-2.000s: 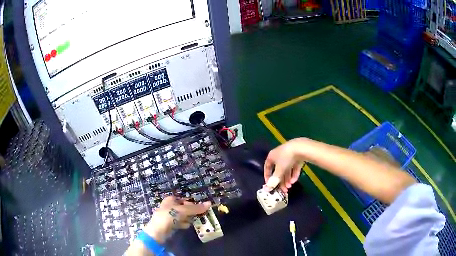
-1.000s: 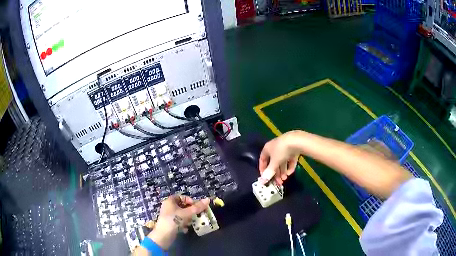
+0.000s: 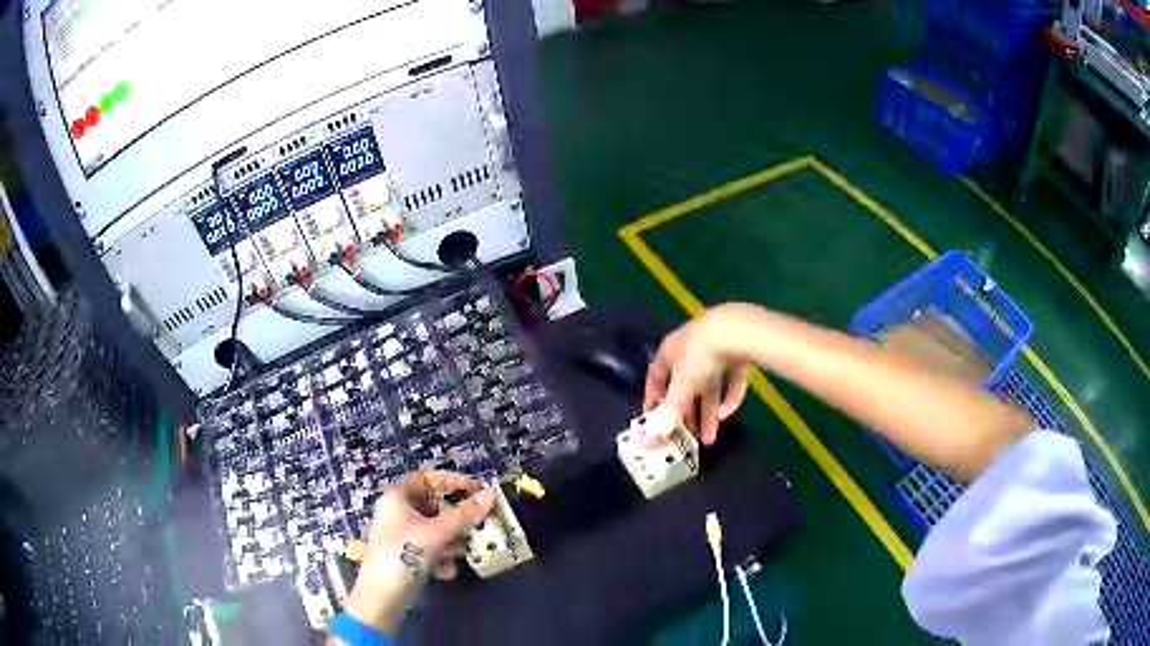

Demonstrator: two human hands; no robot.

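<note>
A cream-white test fixture (image 3: 501,545) sits on the black mat, with my left hand (image 3: 426,520) at its upper left side, thumb and finger pinched together over its edge; whether they hold a small piece is hidden. A second cream-white fixture (image 3: 658,464) sits further right. My right hand (image 3: 700,379) is on its top, fingers around a small pale piece (image 3: 660,427) there. A yellow connector (image 3: 530,486) lies beside the left fixture. A blister tray (image 3: 378,429) with rows of small electronic assemblies lies behind my left hand.
The rack tester (image 3: 441,189) stands behind the tray, with displays and black and red leads. A black mouse (image 3: 614,358) is right of the tray. White cords (image 3: 721,574) lie at the front right. Stacked trays (image 3: 76,480) stand left. A blue crate (image 3: 946,322) is on the floor at right.
The whole view has shifted, so the tester, tray and fixtures appear further up and left. Both hands stay at their fixtures. The digits on the displays differ, and one more screen dot is green.
</note>
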